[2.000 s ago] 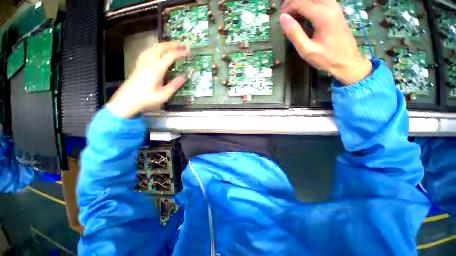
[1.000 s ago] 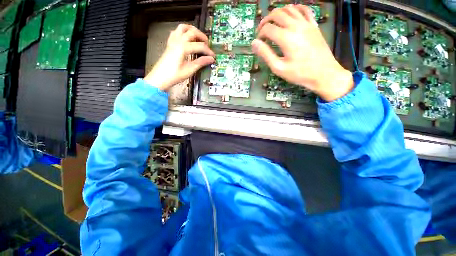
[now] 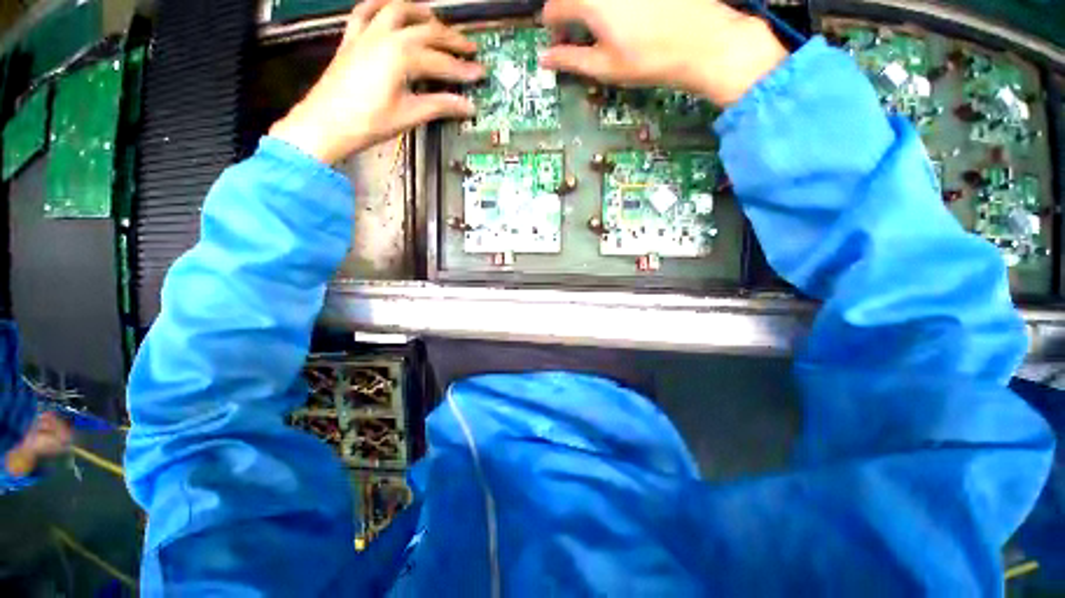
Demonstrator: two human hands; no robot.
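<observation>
A dark-rimmed carrier lies on the line before me, with four green circuit boards in its pockets. My left hand is over the upper left circuit board, its fingertips at the board's left edge. My right hand comes from the right, with its fingertips at that board's right side. It partly covers the upper right board. The two lower boards, the left one and the right one, are uncovered. The fingertips are blurred, and whether they grip the board cannot be told.
A silvery rail runs before me. A second loaded carrier is at the right. A ribbed black plate and green board panels are at the left. Stacked carriers stand below the rail. Another person's hand shows at the far left.
Both hands have moved up to the carrier's upper left board from the left edge and the right-hand boards. The lower right board is now uncovered. Another person's hand has appeared at the far left.
</observation>
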